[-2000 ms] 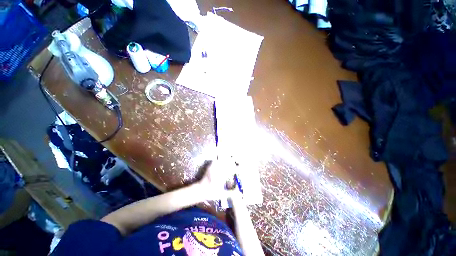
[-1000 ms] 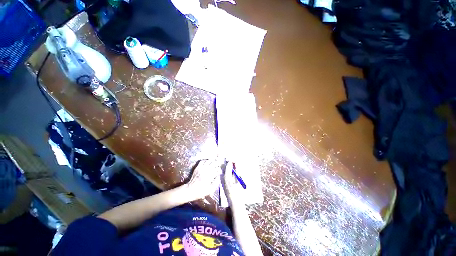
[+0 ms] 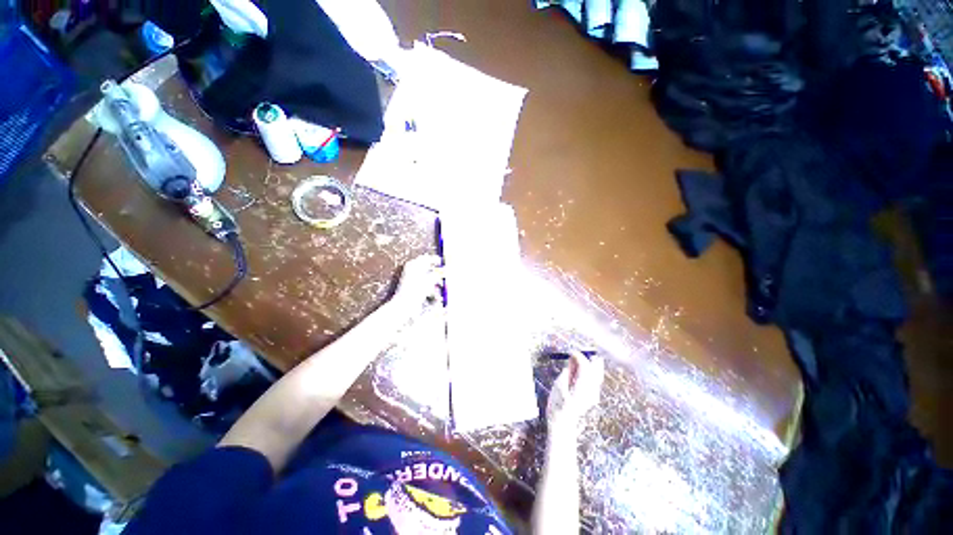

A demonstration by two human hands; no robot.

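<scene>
A bright white strip (image 3: pixel 486 324) lies lengthwise on the brown table in front of me, with a thin dark edge along its left side. Its far end meets a white squarish sheet (image 3: pixel 449 131) with small dark marks. My left hand (image 3: pixel 420 284) is at the strip's left edge, about halfway along; glare hides its fingertips. My right hand (image 3: pixel 575 385) is to the right of the strip, off it, with a small dark pen-like tool (image 3: pixel 564 355) in its fingers.
A spray gun (image 3: pixel 157 146) with a black cord lies at the left corner. A tape ring (image 3: pixel 321 202), a white bottle or spool (image 3: pixel 276 134) and black cloth (image 3: pixel 314 73) are beyond my left hand. Black garments (image 3: pixel 815 230) run along the right side. Scraps (image 3: pixel 188 345) lie below the left edge.
My left hand has moved up along the strip's left edge. My right hand has moved right, off the strip, with the dark tool. The near part of the strip is now uncovered.
</scene>
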